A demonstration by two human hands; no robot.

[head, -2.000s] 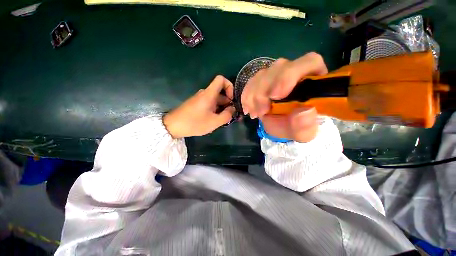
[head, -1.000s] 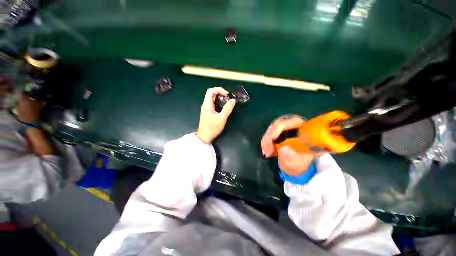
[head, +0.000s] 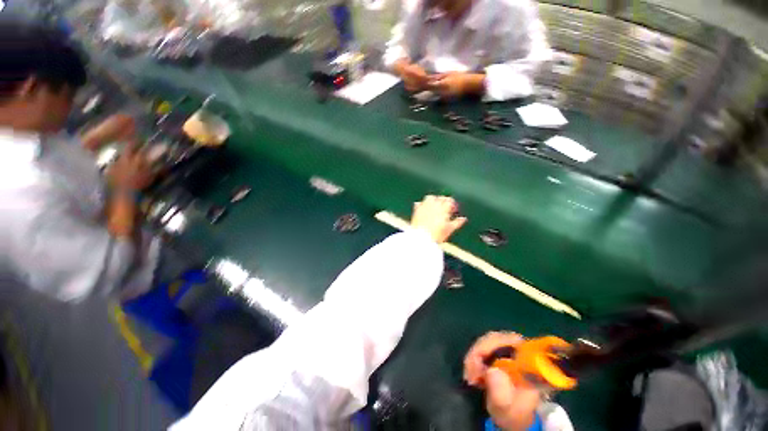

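Observation:
My left hand [head: 437,218] reaches out over the pale yellow strip [head: 514,283]. A small dark, reddish bit of a device unit shows at its fingertips, blurred and mostly hidden. My right hand [head: 497,377] is shut on the orange electric screwdriver [head: 543,362], low on the right, with a blue band at the wrist. One dark device unit [head: 453,278] lies below my left hand, on the near side of the strip. Another unit [head: 493,236] lies beyond the strip, right of my left hand. A third unit [head: 346,222] lies to the left.
A person in white [head: 50,210] works at left beside a tape roll [head: 206,128]. Another person [head: 472,50] sits across the green bench, near several small units and white papers [head: 541,115]. A grey round dish [head: 678,400] and clear plastic [head: 720,383] are at lower right.
The view has swung up and left, showing the person across. My left hand has moved away from the unit beside it to beyond the strip. My right hand still holds the screwdriver.

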